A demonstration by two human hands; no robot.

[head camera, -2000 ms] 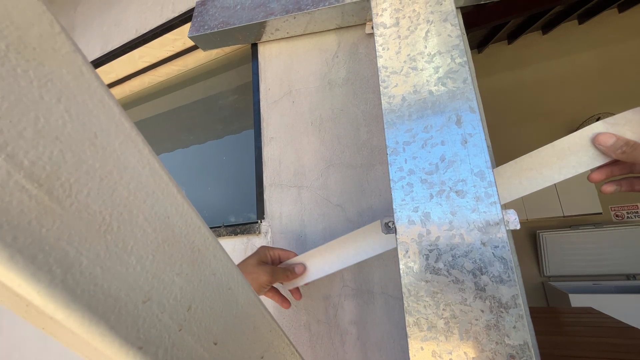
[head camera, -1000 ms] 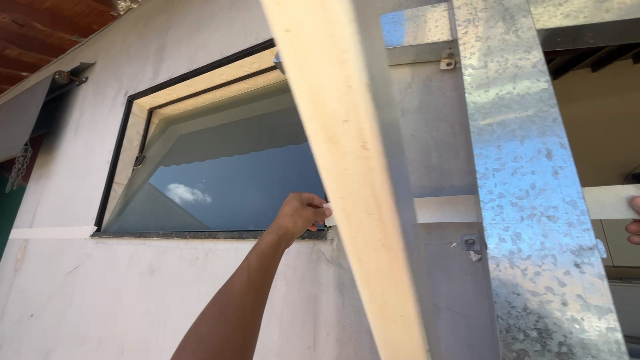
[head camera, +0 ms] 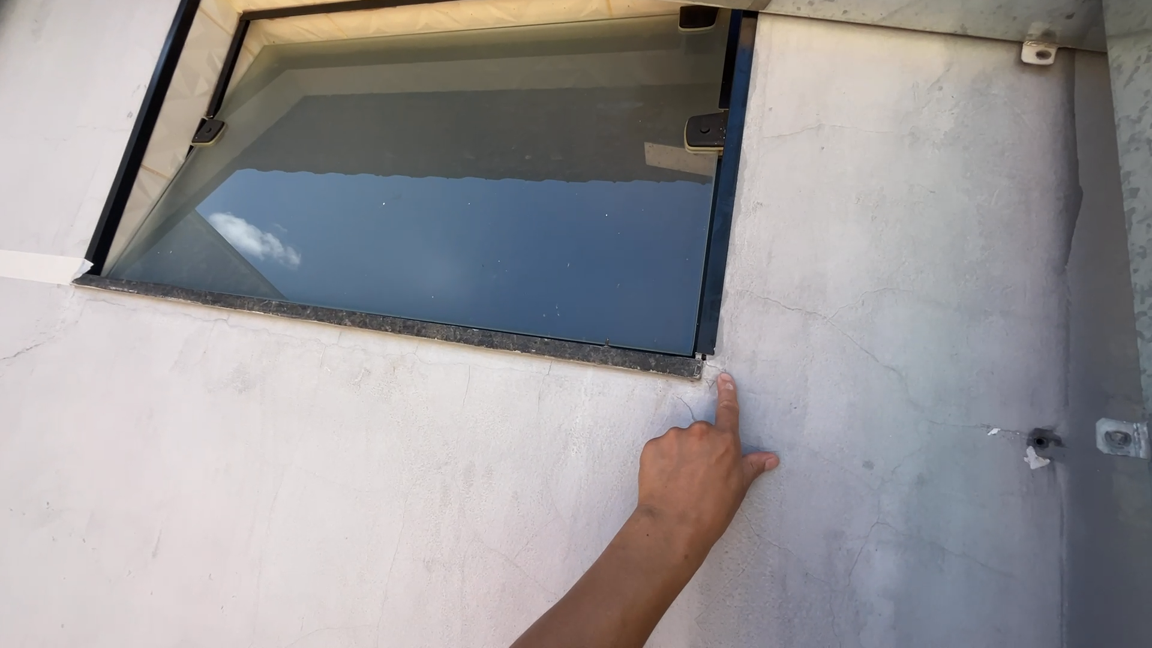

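Note:
My left hand (head camera: 693, 472) is raised against the plastered wall (head camera: 378, 486), its index finger extended to the wall just below and right of the lower right corner of the window (head camera: 450, 243). Its thumb sticks out to the right and the other fingers are curled; nothing shows in it. A dark stone sill (head camera: 405, 328) runs under the glass, ending just left of the fingertip. Fine cracks mark the plaster around this corner. At the far left, a strip of white tape (head camera: 40, 267) lies on the wall and meets the window's lower left corner. My right hand is out of view.
A galvanized metal post (head camera: 1129, 180) stands at the right edge, with a metal bracket (head camera: 1121, 438) beside it. Left of the bracket is a hole (head camera: 1042, 439) in the wall with chipped paint. A metal beam (head camera: 945, 20) with a small tab (head camera: 1039, 52) crosses the top right.
My left hand held the end of a white strip before; it now points at the wall without it. The strip and my right hand have left the view, which has shifted toward the window.

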